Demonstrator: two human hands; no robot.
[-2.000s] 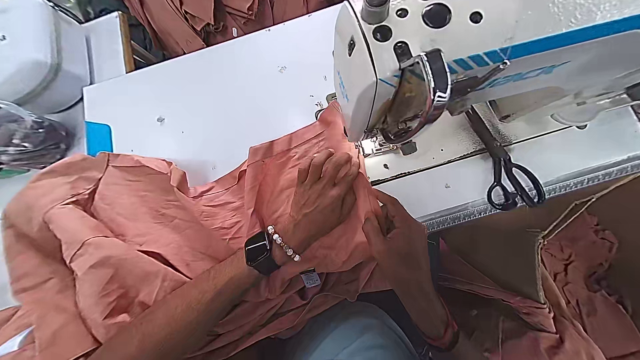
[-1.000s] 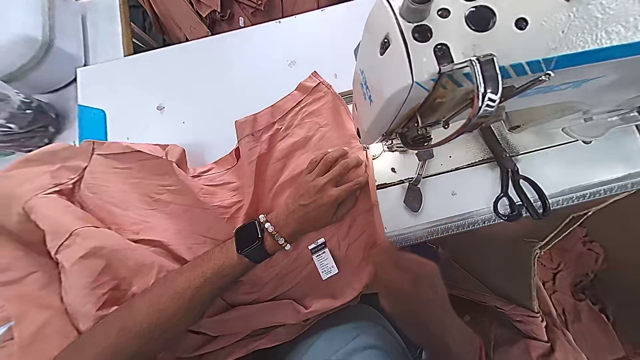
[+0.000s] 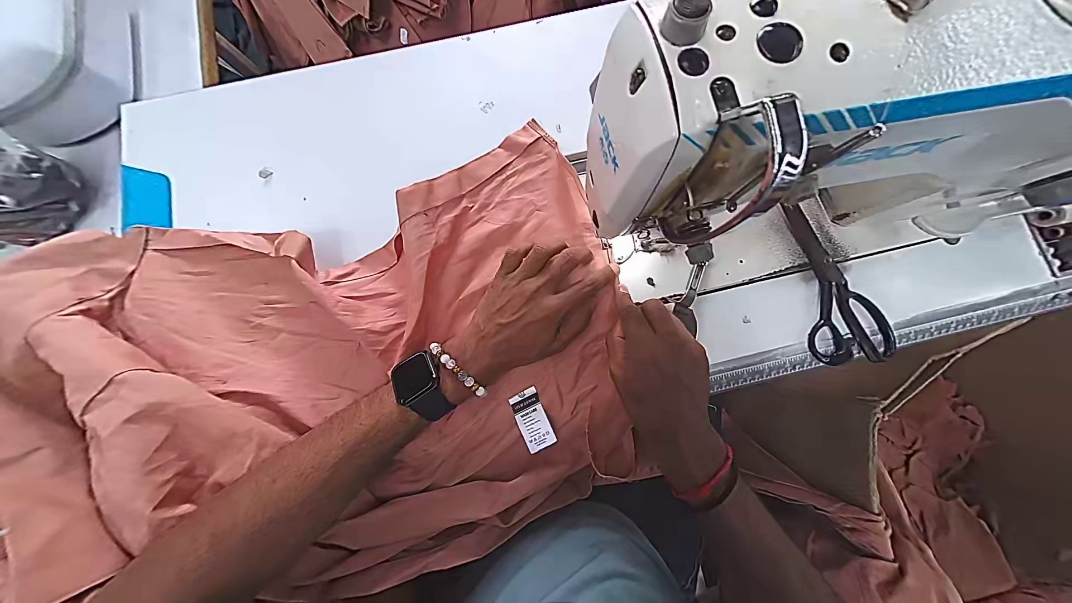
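Note:
A salmon-pink garment (image 3: 234,335) lies across the white sewing table, its right edge running along the needle area of a white Jack sewing machine (image 3: 636,109). My left hand (image 3: 540,310) rests palm down on the cloth, left of the lit presser foot (image 3: 624,247), fingers somewhat spread. Just below the foot, my right hand (image 3: 662,368) pinches the cloth's edge between thumb and fingers. A white care label (image 3: 533,420) with writing lies on the cloth between the wrists. The needle itself is hard to make out.
Black-handled scissors (image 3: 837,310) lie on the machine bed at the right, by a measuring tape (image 3: 904,335) along the table edge. More pink cloth (image 3: 930,469) hangs by a cord at lower right. Pink pieces (image 3: 318,29) lie behind the table. A plastic bag (image 3: 38,188) sits far left.
Two seconds ago the care label was partly hidden by a fold; now it lies flat in view. My right hand has moved up along the cloth's edge toward the foot since one second ago.

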